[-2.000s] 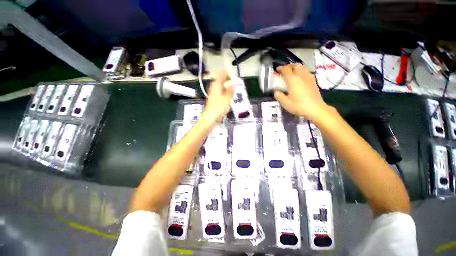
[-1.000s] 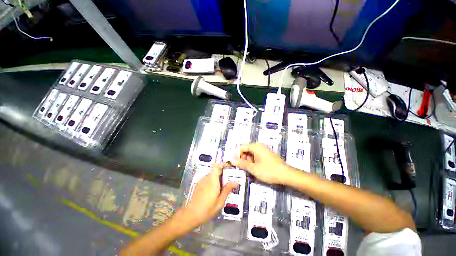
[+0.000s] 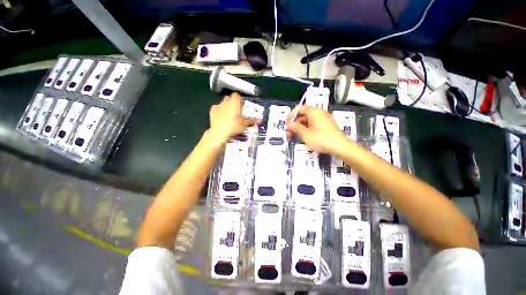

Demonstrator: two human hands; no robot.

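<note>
A clear blister tray (image 3: 248,203) holds rows of white electronic units (image 3: 307,242) with dark ovals at their near ends. My right hand (image 3: 314,128) is over the tray's back middle, pinching the end of a thin white cable (image 3: 300,103). My left hand (image 3: 229,118) is at the tray's back left corner, its fingers at a white unit (image 3: 254,110); whether it grips that unit is unclear. A second white cable (image 3: 369,41) runs down to the end of a raised unit (image 3: 318,97) behind my right hand.
Two pale barcode scanners (image 3: 233,82) (image 3: 360,95) lie behind the tray. Another full tray (image 3: 118,118) is at left, a third (image 3: 515,183) at the right edge. A dark scanner (image 3: 465,167) lies right. Mice (image 3: 255,55) and a red-handled tool (image 3: 488,97) are on the ledge.
Both hands have moved from the tray's middle to its back row. The left is now at the back left unit. The right has taken hold of the white cable that hung loose.
</note>
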